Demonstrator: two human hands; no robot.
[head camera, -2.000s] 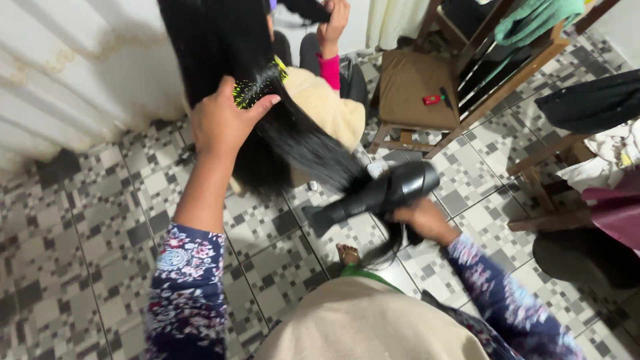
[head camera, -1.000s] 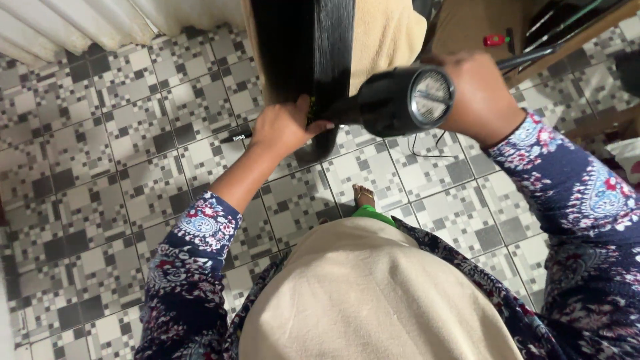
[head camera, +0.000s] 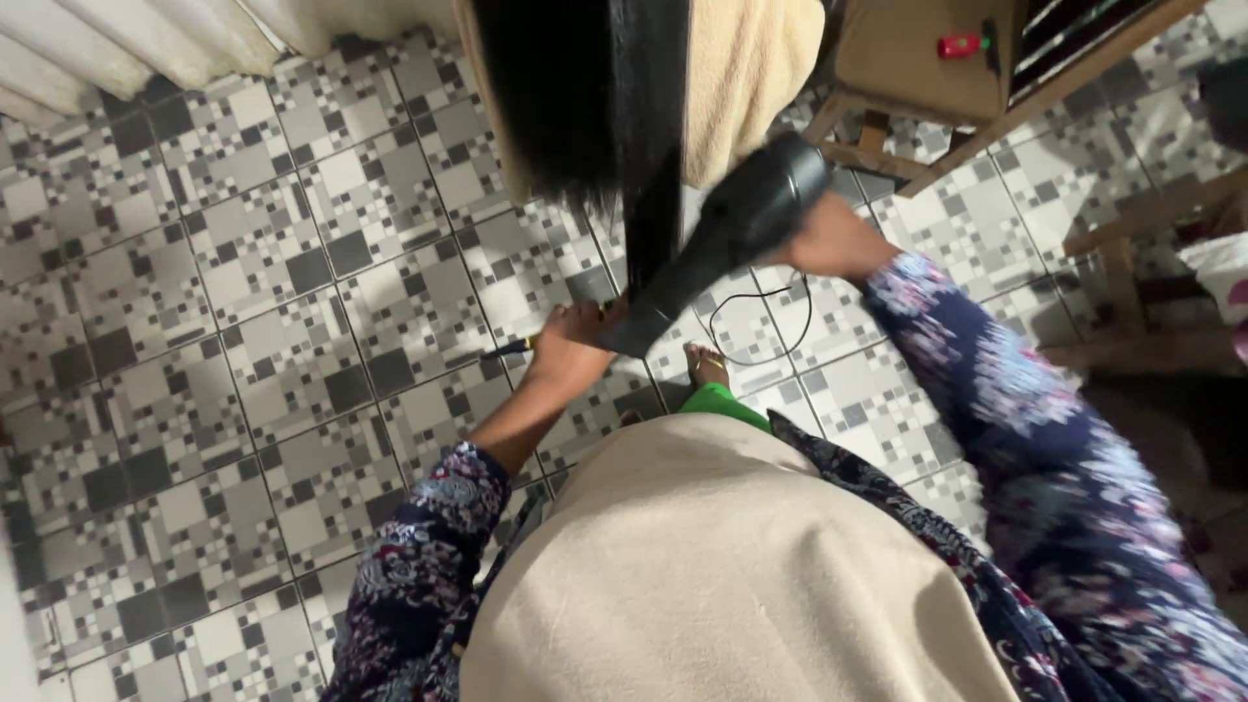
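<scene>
My left hand (head camera: 575, 349) is closed on a hairbrush (head camera: 509, 348), whose dark handle sticks out to the left; its head is mostly hidden by my fingers and the hair. A long, straight section of black hair (head camera: 648, 127) runs down to this hand. My right hand (head camera: 837, 239) grips a black hair dryer (head camera: 746, 210), tilted so that its nozzle points down and left, close beside my left fingers and the hair ends. More loose black hair (head camera: 556, 88) hangs to the left, over a beige towel (head camera: 746, 78) around the seated person.
A wooden chair with a brown seat (head camera: 897, 58) stands at the upper right, with a small red item (head camera: 959, 46) on it. A thin black cable (head camera: 809, 317) loops over the tiled floor (head camera: 322, 390). A pale curtain (head camera: 146, 44) hangs at the upper left.
Two seconds ago my left hand and the brush were higher on the hair; now they are at its ends. The dryer has turned from facing the view to pointing down and left. The view has shifted.
</scene>
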